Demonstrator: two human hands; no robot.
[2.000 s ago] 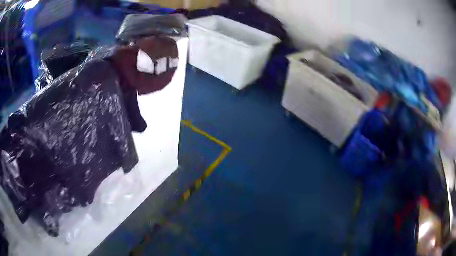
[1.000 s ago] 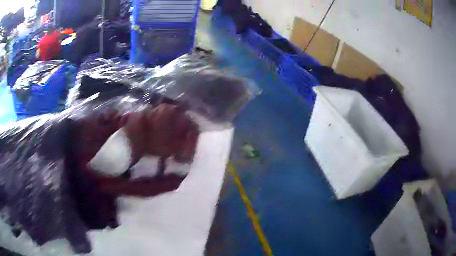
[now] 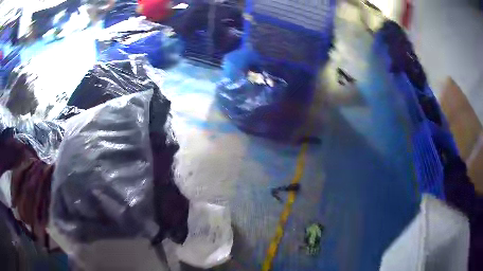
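Observation:
No hand of mine is in view. Nearest in front, at the left, a stack of dark garments in shiny clear film (image 3: 106, 174) lies at the table's end. Dark cloth (image 3: 167, 174) sticks out along its right side. A dark red garment (image 3: 32, 185) lies at the left edge, partly cut off. A piece of whitish film (image 3: 209, 233) shows beside the stack at the bottom. The picture is blurred.
A dark bulging plastic sack (image 3: 265, 106) stands on the floor by a blue slatted rack (image 3: 291, 26). Blue crates (image 3: 423, 143) line the right wall. A white tub (image 3: 431, 238) is at lower right. Scraps (image 3: 313, 236) lie near a yellow floor line (image 3: 283, 227).
The view has swung right to left along the aisle. The film-wrapped stack now fills the near left, the white tub has slid to the lower right edge, and the sack has come into fuller view.

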